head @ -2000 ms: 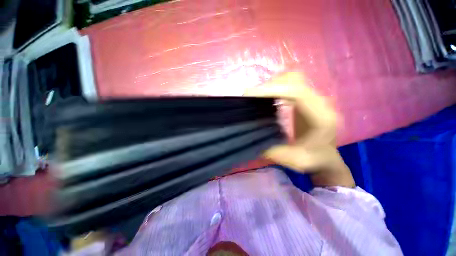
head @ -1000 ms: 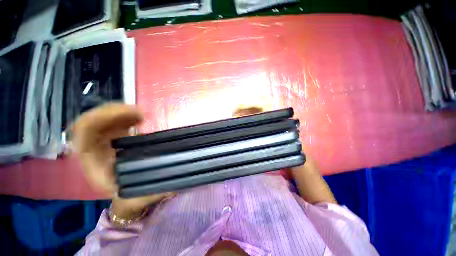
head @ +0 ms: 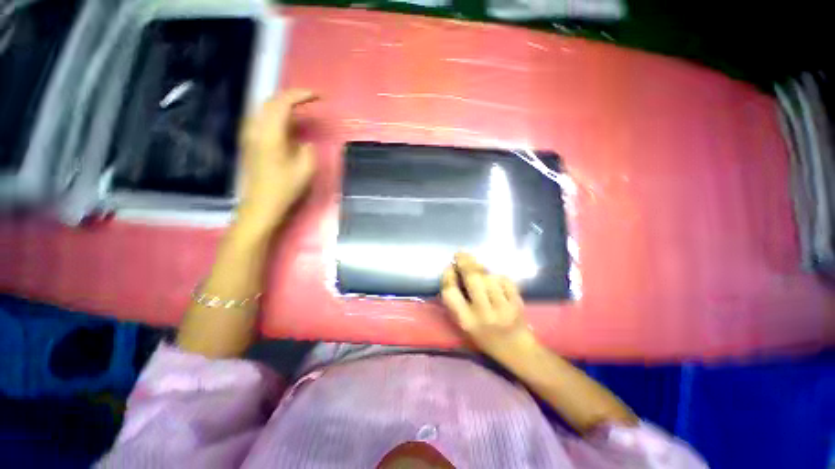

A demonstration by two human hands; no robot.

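Observation:
A tablet point(head: 412, 220) lies flat on the red-pink table, its dark glossy face up with strong glare and shiny film edges at its right side. My right hand point(head: 485, 298) rests at its lower edge, fingers bent; whether they grip anything cannot be told. My left hand point(head: 275, 160) is left of the tablet, apart from it, open and slightly blurred, beside a printed-film tablet point(head: 188, 110) with a small white label. That tablet lies on white foam sheets point(head: 169, 212).
The table surface point(head: 677, 201) is under shiny plastic. Another dark tablet point(head: 27, 82) lies at the far left. A bundle of foam sheets point(head: 807, 169) leans at the right end. A dark green surface point(head: 677, 32) is beyond. Blue bins point(head: 751, 403) are below the table's near edge.
The several stacked tablets that my hands held up are now down on the table, seen from above. My left hand has let go and moved up and left.

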